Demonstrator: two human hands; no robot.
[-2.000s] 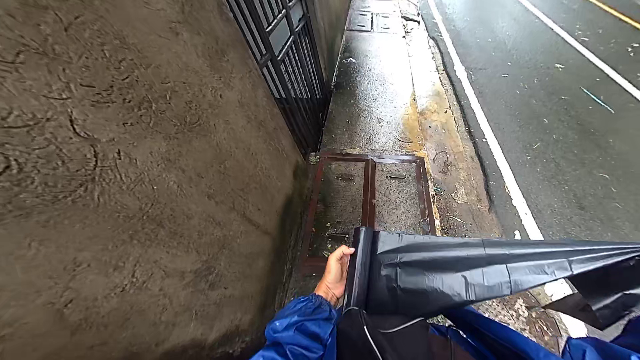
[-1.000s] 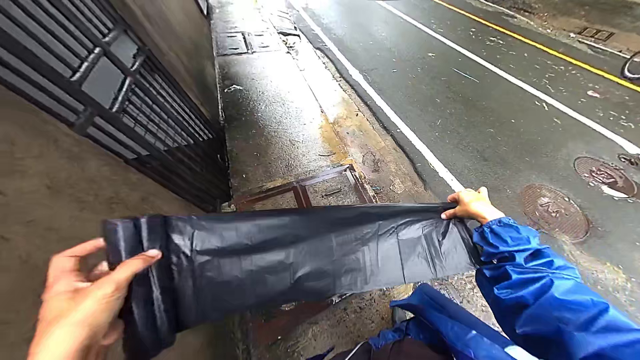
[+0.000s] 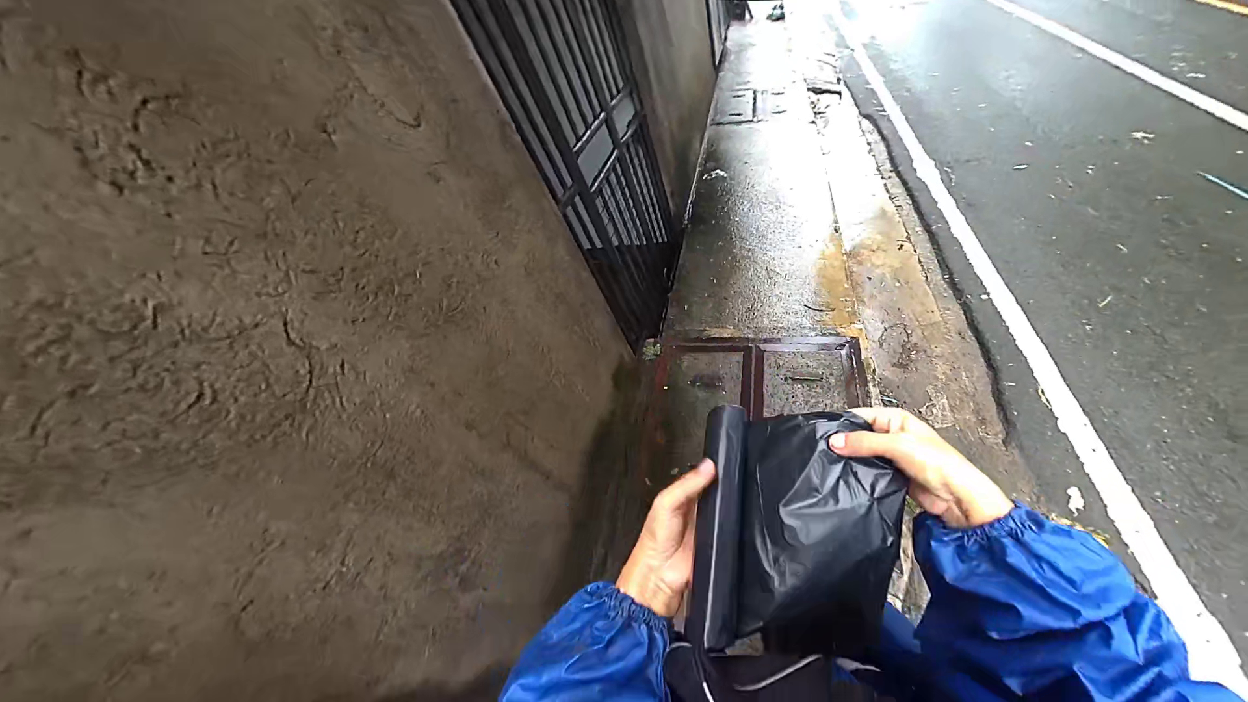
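Observation:
A roll of black plastic bags (image 3: 719, 526) stands nearly upright in my left hand (image 3: 668, 536), whose fingers go behind it. A short, crumpled stretch of black plastic film (image 3: 814, 526) runs from the roll to my right hand (image 3: 926, 463). My right thumb lies on the film's upper right corner, with the fingers at its top edge and partly hidden. Both wrists come out of blue elastic rain-jacket cuffs. Below the roll, a black item with a light cord shows at the bottom edge.
A rough brown wall (image 3: 292, 341) rises at left, with a dark metal gate (image 3: 595, 156) beyond. Framed concrete covers (image 3: 804, 378) are set in the wet sidewalk (image 3: 760, 224). At right, past the curb edge, runs a wet road (image 3: 1102, 244) with white lines.
My right hand has come in close to the roll, and the film stretched wide between my hands a second ago is now short and bunched. The view has swung left.

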